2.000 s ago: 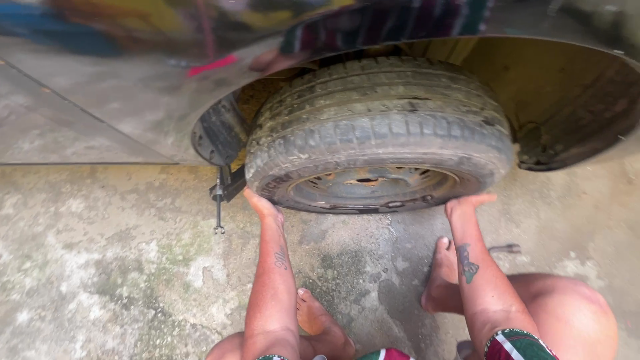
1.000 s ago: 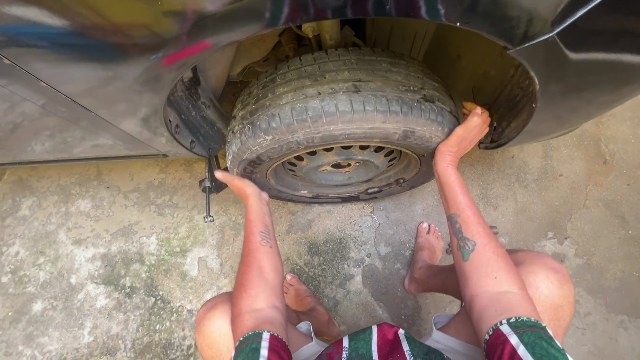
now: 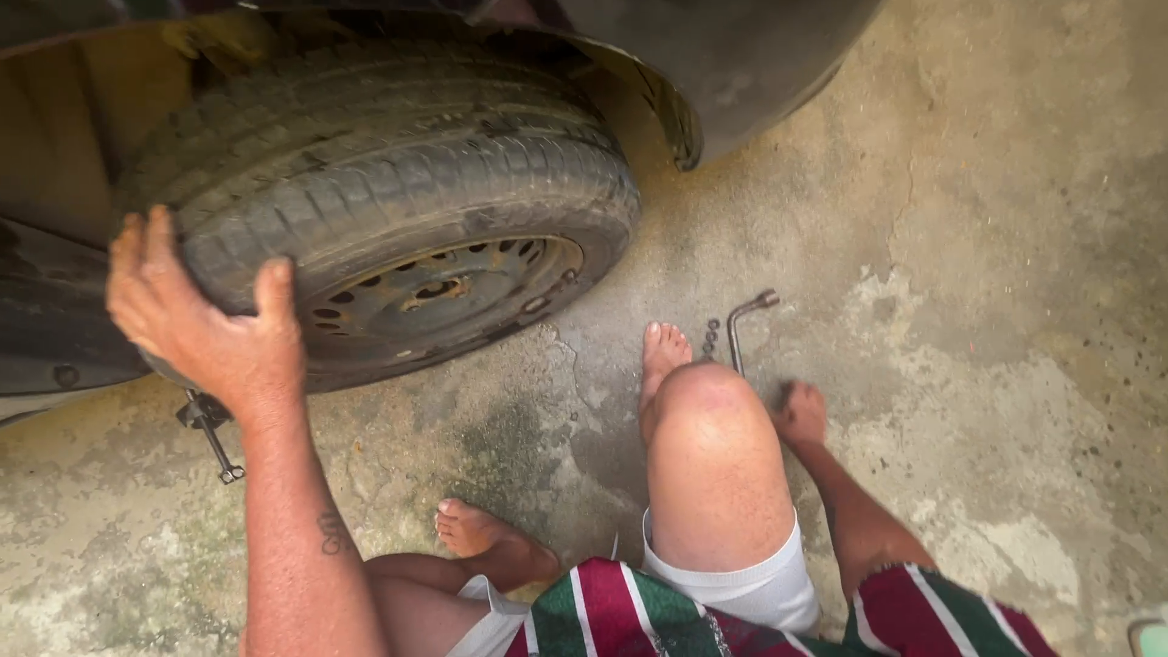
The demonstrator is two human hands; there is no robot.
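The car wheel [image 3: 438, 283], a worn tire on a rusty steel rim, stands tilted in the wheel arch. My left hand [image 3: 205, 310] rests on the upper left of the tire, fingers and thumb spread. My right hand [image 3: 803, 415] is low beside my right knee, near the concrete floor; its fingers are partly hidden, so I cannot tell whether it holds anything. An L-shaped lug wrench [image 3: 736, 333] lies on the floor left of that hand, its lower end hidden by the knee. Several lug bolts or nuts [image 3: 711, 336] lie in a row beside the wrench.
A car jack [image 3: 208, 424] with a hooked rod shows below my left hand. The dark car fender [image 3: 730, 73] overhangs the wheel, its lower edge ending right of the tire. My bare feet are on the stained concrete. A pale green object [image 3: 1148, 637] sits at the bottom right corner.
My right hand has left the right side of the tire and moved down beside my knee. My left hand has shifted up onto the tire. The view has swung right, bringing the wrench into sight.
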